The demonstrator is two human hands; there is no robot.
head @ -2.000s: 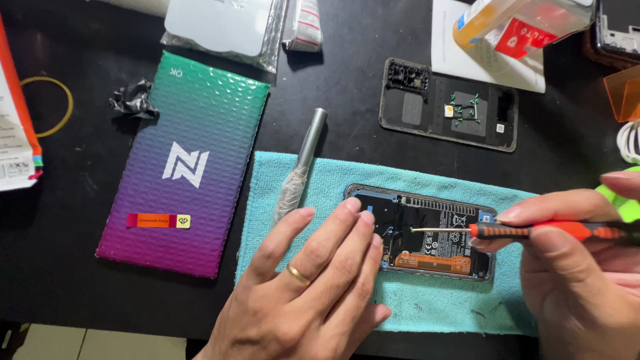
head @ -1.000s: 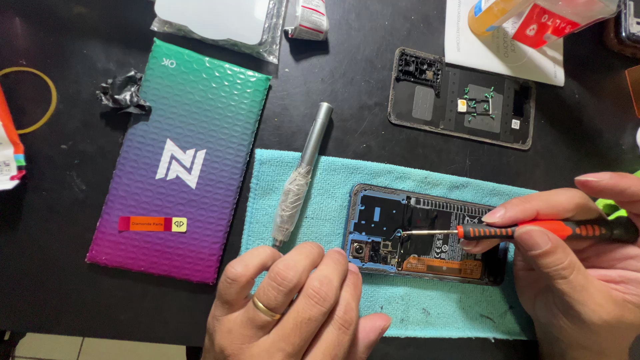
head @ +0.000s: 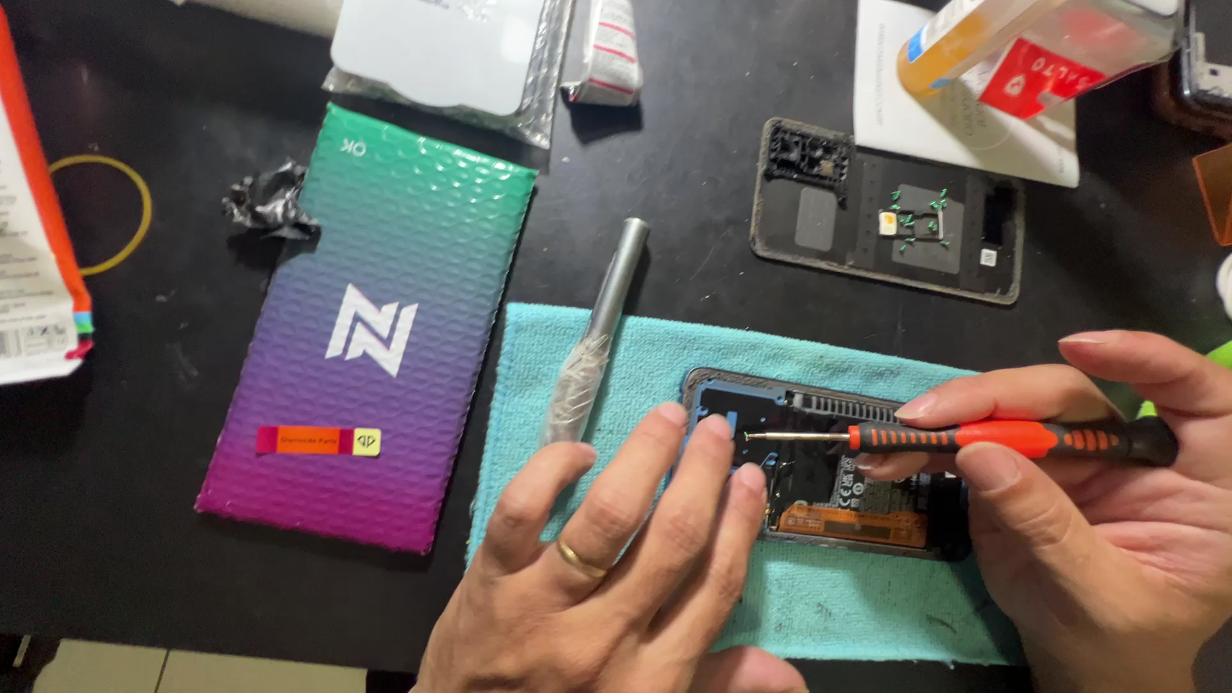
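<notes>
An opened smartphone [head: 818, 462] lies on a turquoise cloth [head: 866, 606], its battery and orange flex cable [head: 852, 526] exposed. My left hand [head: 626, 549], a ring on one finger, rests its fingertips on the phone's left part and hides the camera end. In my right hand [head: 1068, 462] is a red and black precision screwdriver [head: 1011, 439], held level over the phone. A tiny green screw [head: 748, 435] appears at its tip. Beside my left fingers lies a metal rod-like tool [head: 616, 289] with its lower end wrapped in clear plastic.
The phone's back cover [head: 813, 219] lies beyond the cloth with several green screws [head: 932, 226] and a small tray on it. A purple-green bubble mailer [head: 385, 250] is at left, near crumpled black film [head: 269, 202] and a rubber band [head: 146, 207]. A bottle [head: 962, 48] stands at upper right.
My left fingers have moved from beside the phone back onto its camera end. The screwdriver tip has shifted left over the phone, and a green screw shows at it.
</notes>
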